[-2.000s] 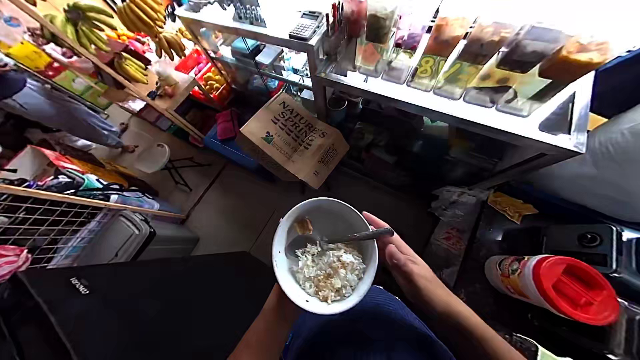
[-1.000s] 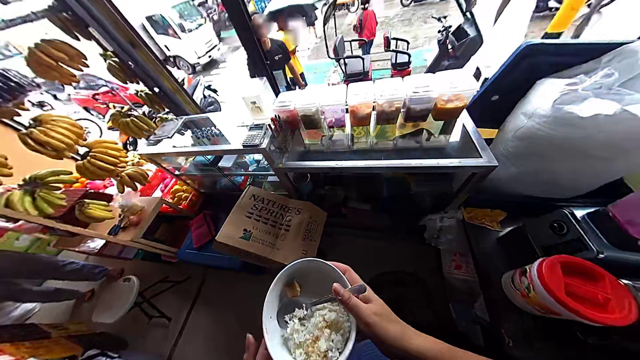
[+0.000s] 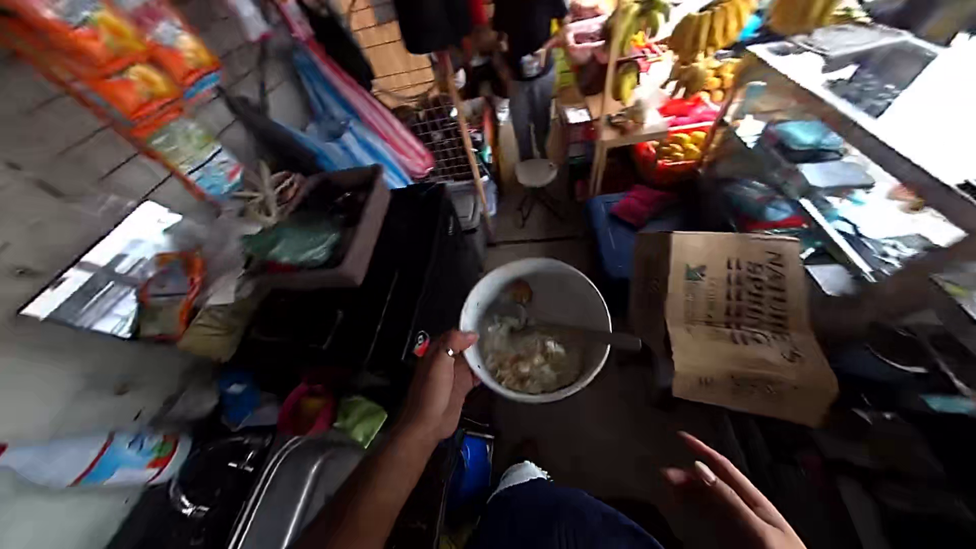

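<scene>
My left hand (image 3: 442, 381) grips the left rim of a white bowl (image 3: 535, 393), with a ring on one finger. Cooked rice (image 3: 534, 362) lies in the bowl, topped with something brown, and a small brown piece of food (image 3: 520, 291) rests near the back wall. A metal spoon (image 3: 587, 334) leans in the bowl, its handle jutting over the right rim. At the lower right my right hand (image 3: 724, 484) is apart from the bowl, fingers spread and nothing in it.
A cardboard box (image 3: 743, 328) with printing stands right of the bowl. Left are a black cabinet (image 3: 412, 259), a grey tray (image 3: 374, 221) and a metal sink (image 3: 305, 473). Ahead stand a stool (image 3: 536, 174), a blue bin (image 3: 610, 229) and people. A glass display case (image 3: 854, 168) is at the right.
My right hand has let go of the bowl and moved away to the right. My left hand now shows on the bowl's left rim. The view has swung left.
</scene>
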